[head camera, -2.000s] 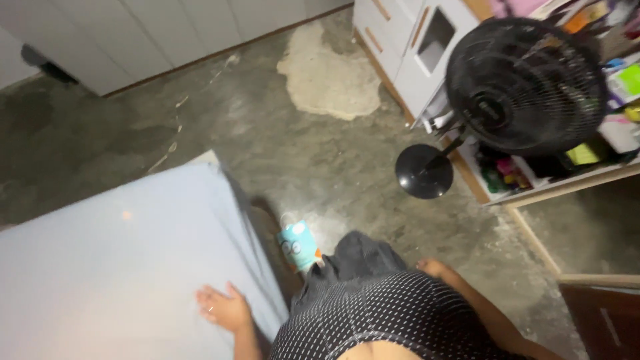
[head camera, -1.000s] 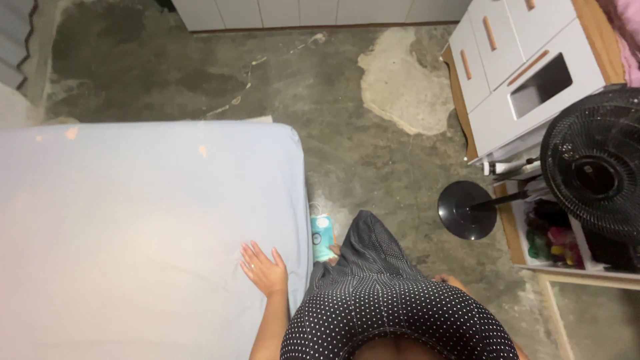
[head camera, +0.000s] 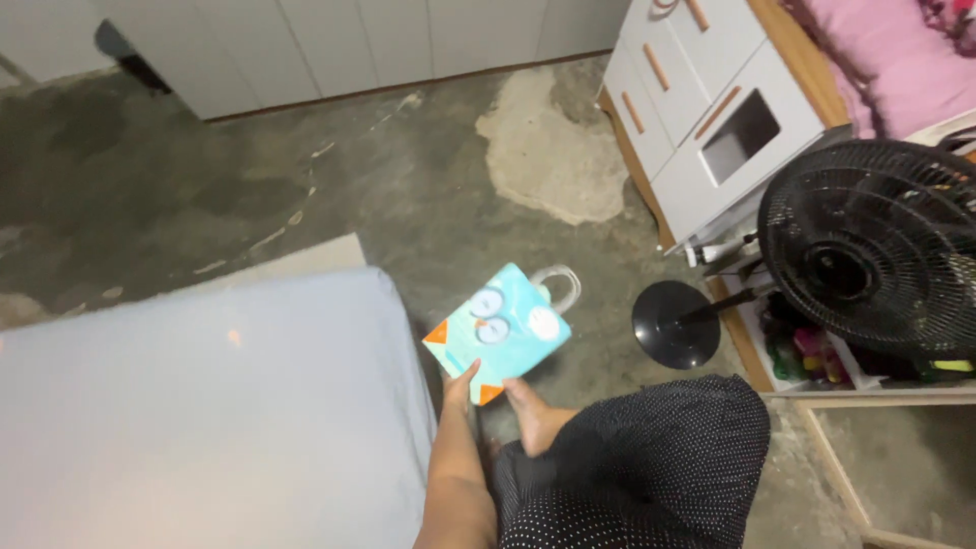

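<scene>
My left hand [head camera: 460,383] grips the bottom edge of a turquoise bag [head camera: 515,335] with a printed bird face and orange corners. The thumb lies on its front, while the other fingers are largely hidden. The bag is tilted above the concrete floor, just right of the mattress corner, and its pale looped handle [head camera: 566,288] points up and right. A bare foot [head camera: 537,418] shows beside the bag's lower corner, below dotted black fabric [head camera: 648,450]. My right hand is out of view.
A mattress with a pale blue sheet [head camera: 229,412] fills the lower left. On the right stand a black pedestal fan [head camera: 842,267], a white toy kitchen cabinet [head camera: 686,99] and an open shelf [head camera: 751,343] of small items. White panels [head camera: 366,46] line the far side.
My left hand has moved off the mattress and taken hold of the bag, which was low beside the mattress before. My right hand, partly seen earlier, has left the view.
</scene>
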